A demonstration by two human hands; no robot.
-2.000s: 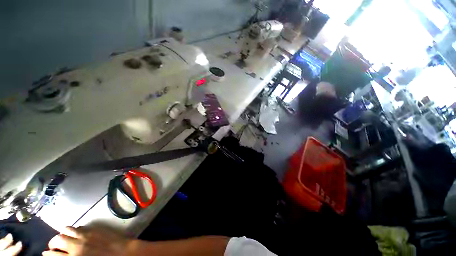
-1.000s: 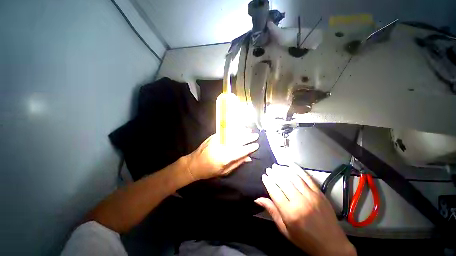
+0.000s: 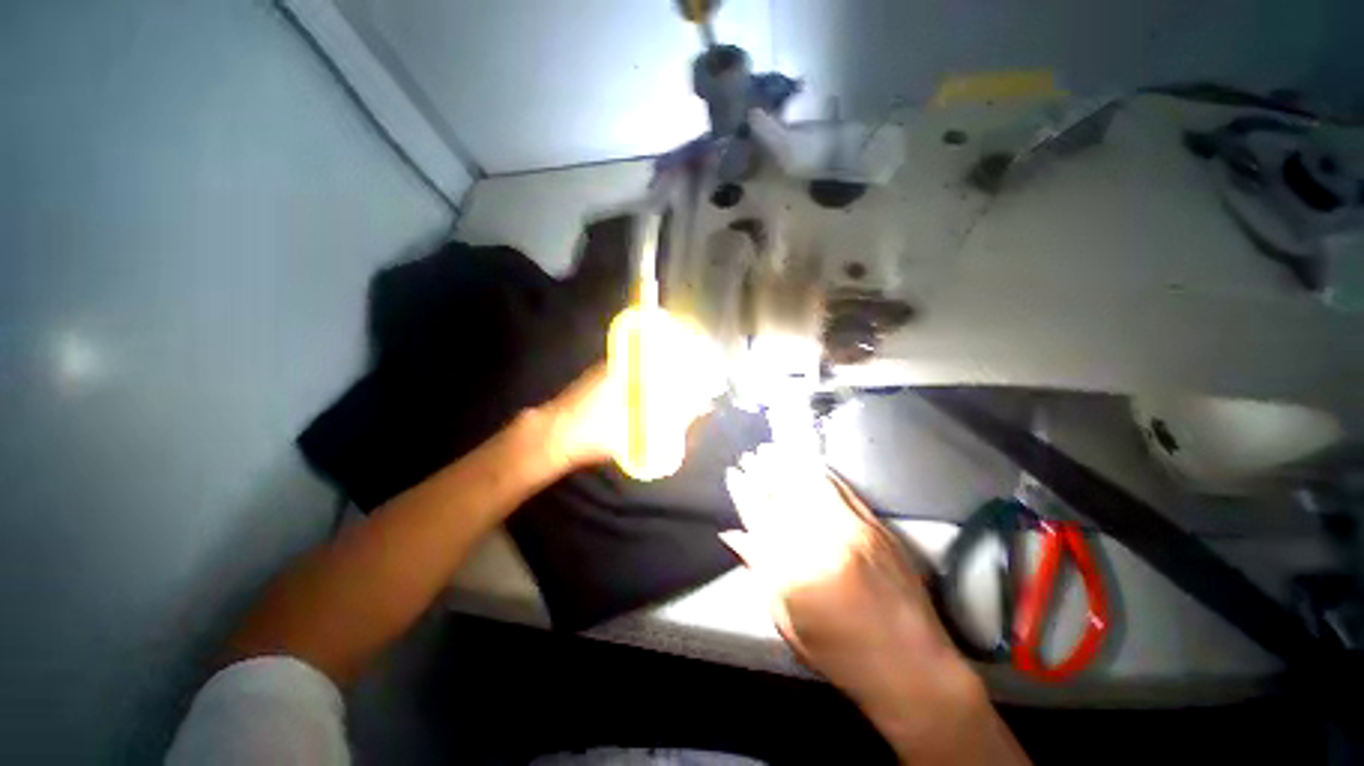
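The dark garment piece (image 3: 464, 344) lies bunched on the machine table, left of the needle area. My left hand (image 3: 598, 419) rests on it, its fingers hidden in the white lamp glare. My right hand (image 3: 815, 546) is at the cloth's right edge, just in front of the needle area, fingers pointing forward and blurred by glare. Whether either hand grips the cloth cannot be told. The cream-white sewing machine head (image 3: 1047, 255) stands behind. The presser foot and needle are lost in glare.
Scissors with a red loop (image 3: 1065, 603) and a dark loop lie right of my right hand. A dark strip (image 3: 1107, 501) runs diagonally to the right. The bright lamp (image 3: 646, 392) hangs over my left hand. A blue-grey wall (image 3: 135, 299) stands at left.
The view has swung from the machine's right side to the needle area. Since one second ago, my right hand has moved forward toward the needle area, and the cloth's front edge has shifted.
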